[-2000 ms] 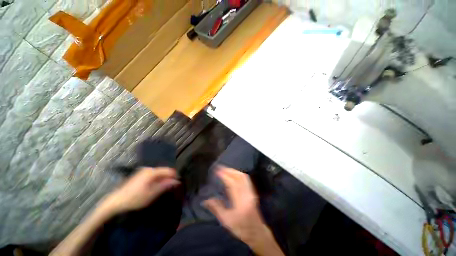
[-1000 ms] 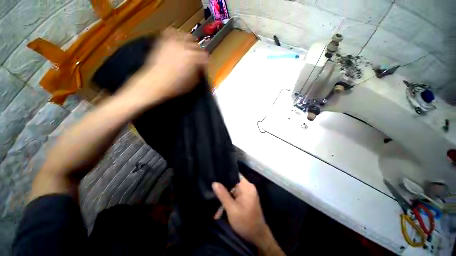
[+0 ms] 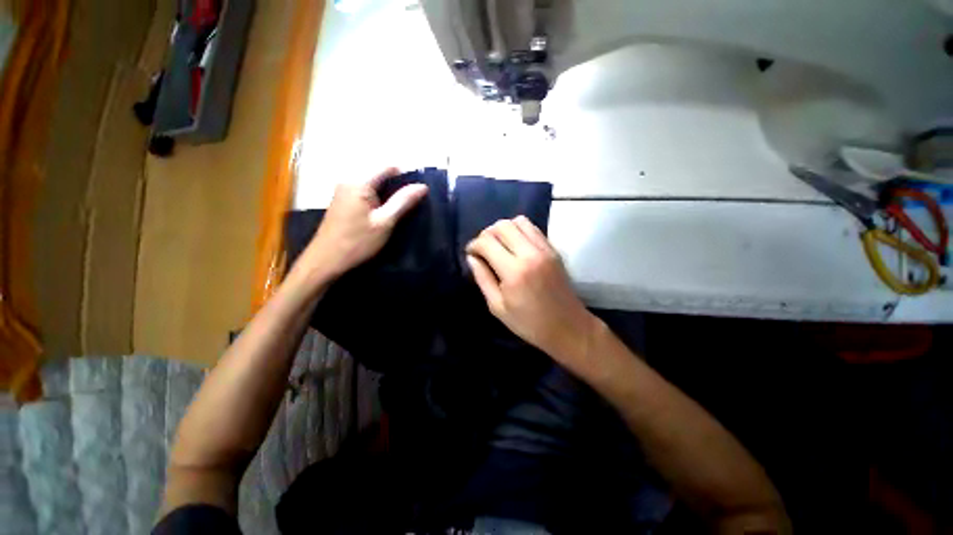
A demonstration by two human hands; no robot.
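A dark blue-black panel (image 3: 418, 251) lies over the front edge of the white machine table, with two top parts side by side and a narrow gap between them. My left hand (image 3: 366, 222) holds the left part near its top edge, thumb on top. My right hand (image 3: 517, 266) is on the right part, fingertips curled at the gap side. The lower part of the panel hangs toward my lap and merges with dark clothing. The sewing machine's needle area (image 3: 512, 84) is above the panel and not touching it.
Scissors with yellow and red handles (image 3: 901, 256) lie at the right of the white table (image 3: 731, 251). Taped cardboard (image 3: 188, 240) and a grey tool tray (image 3: 222, 89) are at the left. A grey quilted sheet (image 3: 115, 439) is at lower left.
The black panel has come down from the raised left hand onto the table's front edge. Both hands are now closer together below the machine head. The view has turned and moved nearer.
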